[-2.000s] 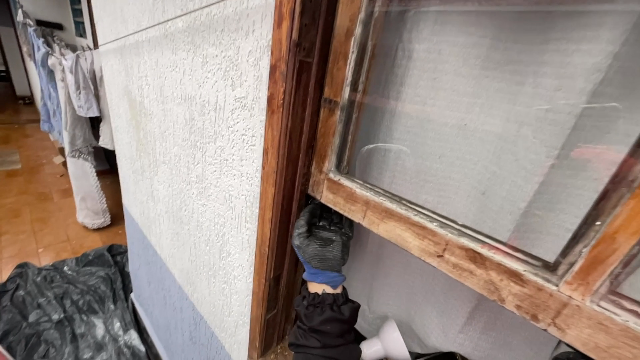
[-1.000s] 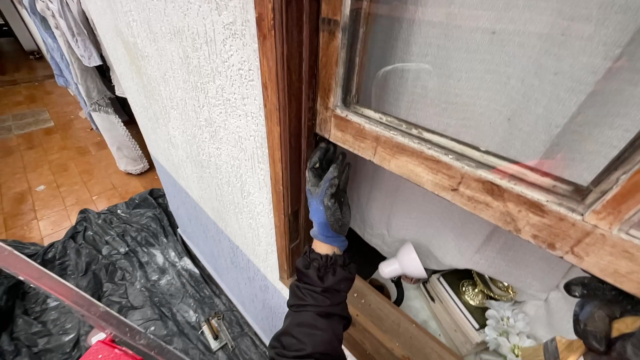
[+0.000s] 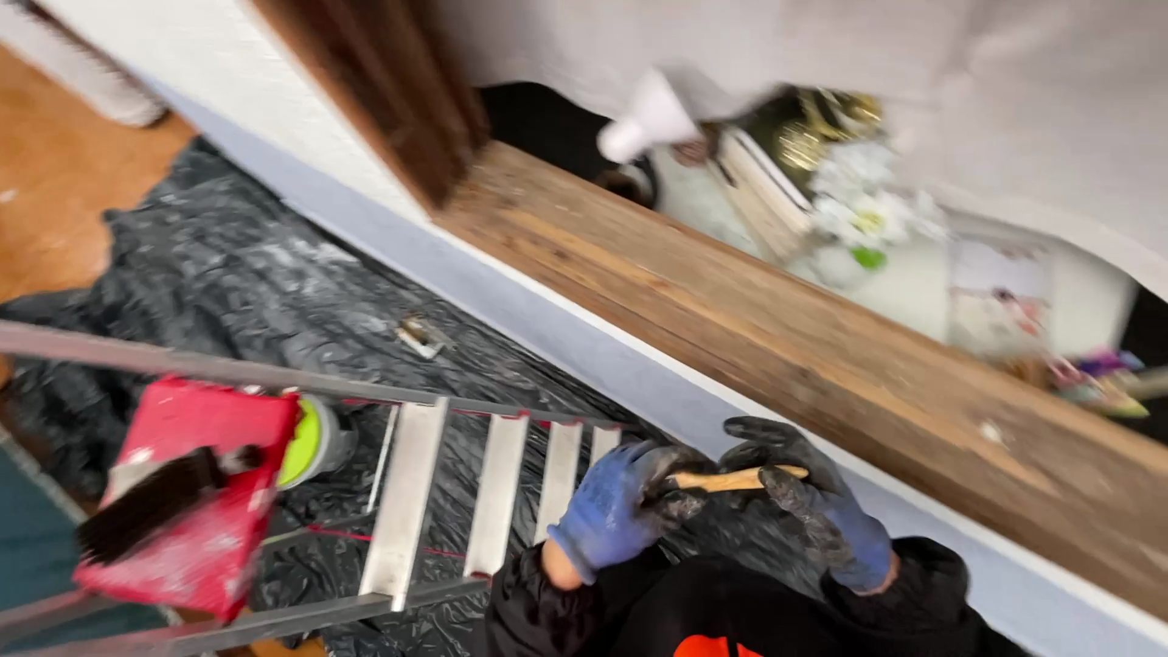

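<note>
My left hand (image 3: pixel 630 497) and my right hand (image 3: pixel 808 497), both in blue gloves with blackened fingers, hold a thin wooden handle (image 3: pixel 730 479) between them at the bottom centre. Whatever the handle ends in is hidden by my left fingers. Just beyond my hands runs a bare wooden window sill (image 3: pixel 776 338), worn and scratched, which meets a dark brown wooden frame post (image 3: pixel 383 82) at the upper left. A brush with dark bristles (image 3: pixel 151 506) lies on the red top of the stepladder (image 3: pixel 205 456), away to the left of my hands.
The aluminium ladder's steps (image 3: pixel 406 502) lie left of my hands. Beside its top is a bucket with lime-green contents (image 3: pixel 306 443). Black plastic sheeting (image 3: pixel 265 265) covers floor along the wall. Inside the window are a white lamp (image 3: pixel 652 119), white flowers (image 3: pixel 862 205) and a pale curtain (image 3: pixel 730 36).
My left hand has left the lower edge of the window sash and now meets my right hand on the wooden handle. The view has swung down toward the sill and ladder.
</note>
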